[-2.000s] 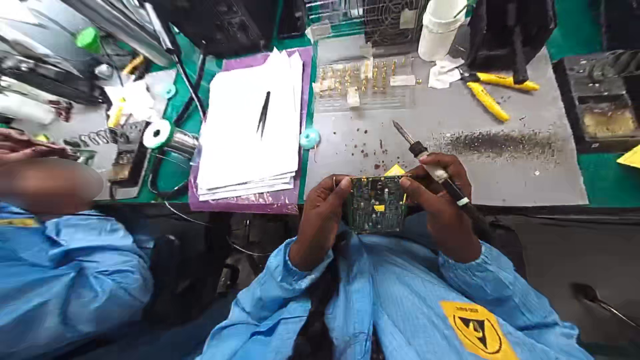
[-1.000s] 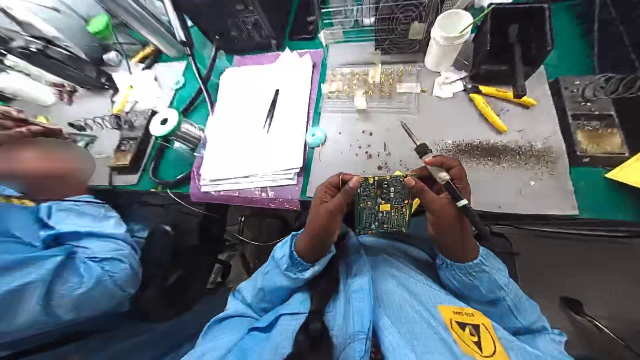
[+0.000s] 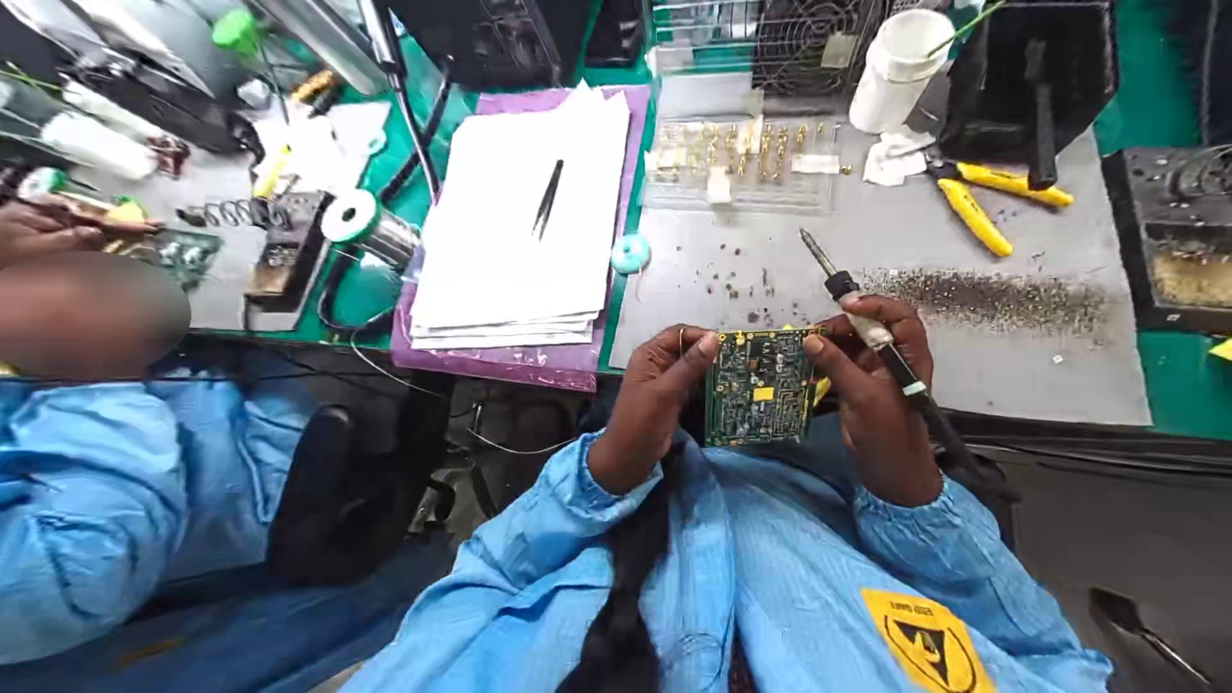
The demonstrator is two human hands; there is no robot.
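Observation:
A green populated circuit board (image 3: 760,387) is held between my two hands over the table's front edge, its component side facing up. My left hand (image 3: 656,397) pinches its left edge near the upper corner. With thumb and fingers, my right hand (image 3: 878,385) grips the board's upper right corner and also holds a soldering iron (image 3: 871,327). The iron's metal tip points up and left, away from the board, above the grey mat (image 3: 818,269). Something yellow shows behind the board's right edge.
Black tweezers (image 3: 549,199) lie on a paper stack (image 3: 520,279). Yellow-handled cutters (image 3: 982,207), a clear component tray (image 3: 741,183), a white bottle (image 3: 900,72) and a solder spool (image 3: 371,226) stand or lie around. Scraps cover part of the mat. A co-worker sits at left; a soldering stand (image 3: 1179,241) is right.
The board's face, darker and angled two seconds ago, now shows more fully. Both hands have kept their hold on it, and the iron remains in my right hand.

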